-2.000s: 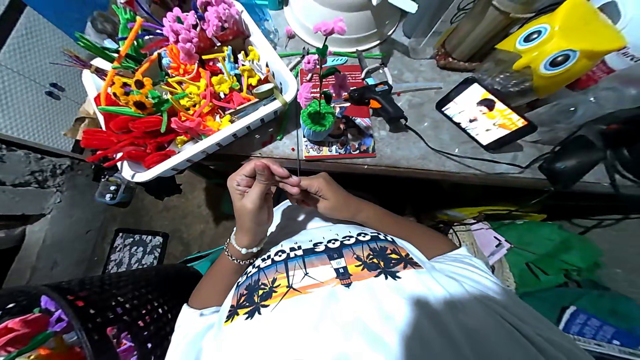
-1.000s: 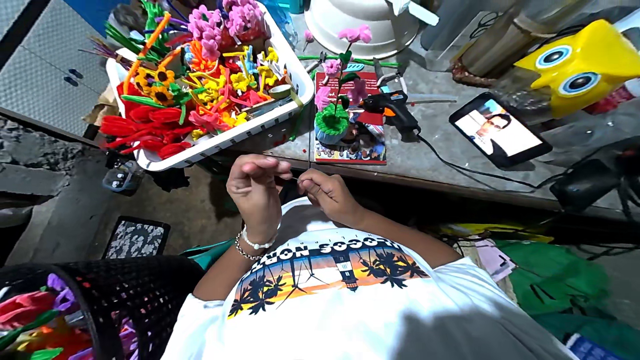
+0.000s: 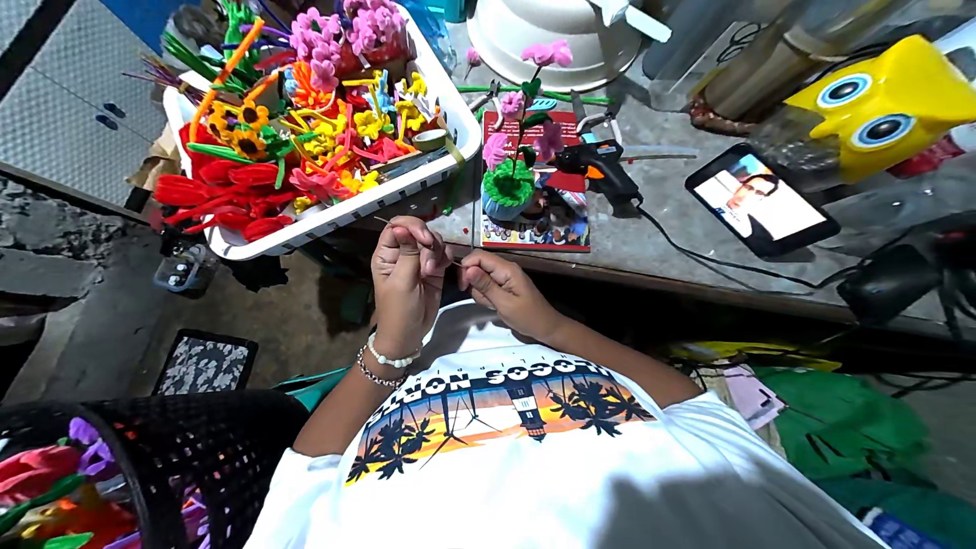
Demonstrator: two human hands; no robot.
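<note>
My left hand [image 3: 409, 267] and my right hand [image 3: 505, 288] are close together at the table's near edge, pinching a thin wire [image 3: 457, 263] that runs between their fingertips. One end of the wire sticks out to the left of my left fingers. Beyond my hands, a small pot with a green fuzzy top [image 3: 509, 187] holds pink pipe-cleaner flowers [image 3: 547, 53] on dark stems. It stands on a red booklet [image 3: 573, 229]. A black glue gun [image 3: 606, 169] with an orange part lies just right of the pot, touching the booklet.
A white plastic basket [image 3: 347, 215] of colourful pipe-cleaner flowers stands at the left. Pliers [image 3: 598, 118], a phone [image 3: 762, 200] with a lit screen, a yellow owl-eyed object [image 3: 888, 110] and a white basin [image 3: 553, 46] lie around the table. The glue gun's cord trails right. A black basket [image 3: 206, 465] stands lower left.
My hands remain close together while their fingers shift along the wire; my left fingers have curled in more than a second ago. The pot, booklet and glue gun stay in place.
</note>
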